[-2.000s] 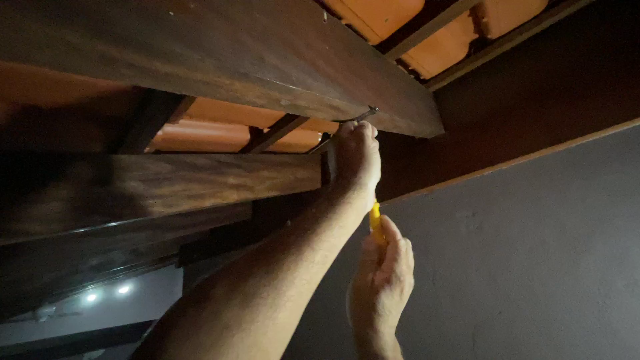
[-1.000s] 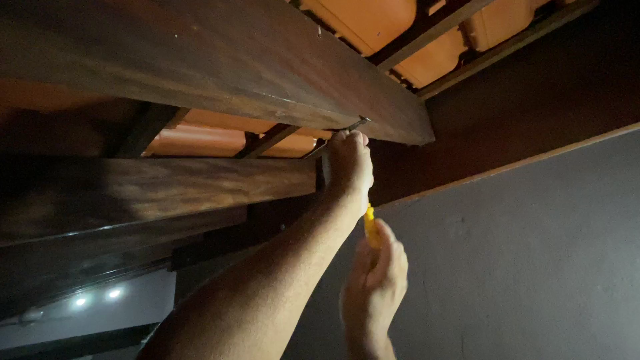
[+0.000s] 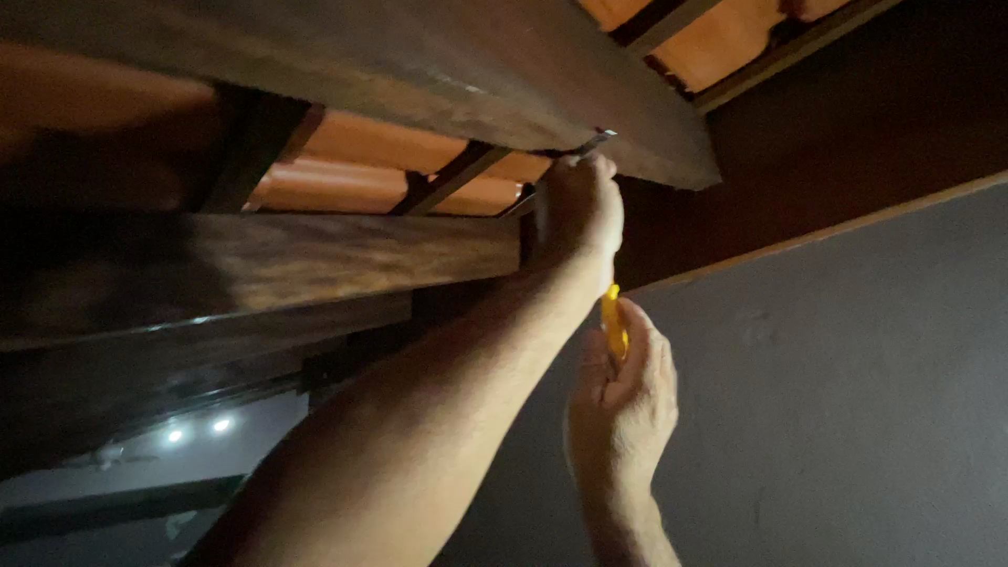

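My left hand (image 3: 584, 201) is raised to the lower edge of a dark wooden roof beam (image 3: 504, 87), its fingers closed around a thin metal piece (image 3: 596, 142). The piece's shiny tip sticks out above the fingers against the beam; its lower part is hidden. Just below the left wrist, my right hand (image 3: 630, 394) grips a tool's yellow handle (image 3: 614, 323) between thumb and fingers, pointing upward. The left wrist hides the tool's upper end, so its kind cannot be told.
Orange clay roof tiles (image 3: 339, 185) show between dark battens. A second wooden beam (image 3: 354, 256) runs in from the left, below the first. A wide dark board (image 3: 827, 150) tops the grey wall (image 3: 850, 370) at right. Two lights (image 3: 198, 430) shine at lower left.
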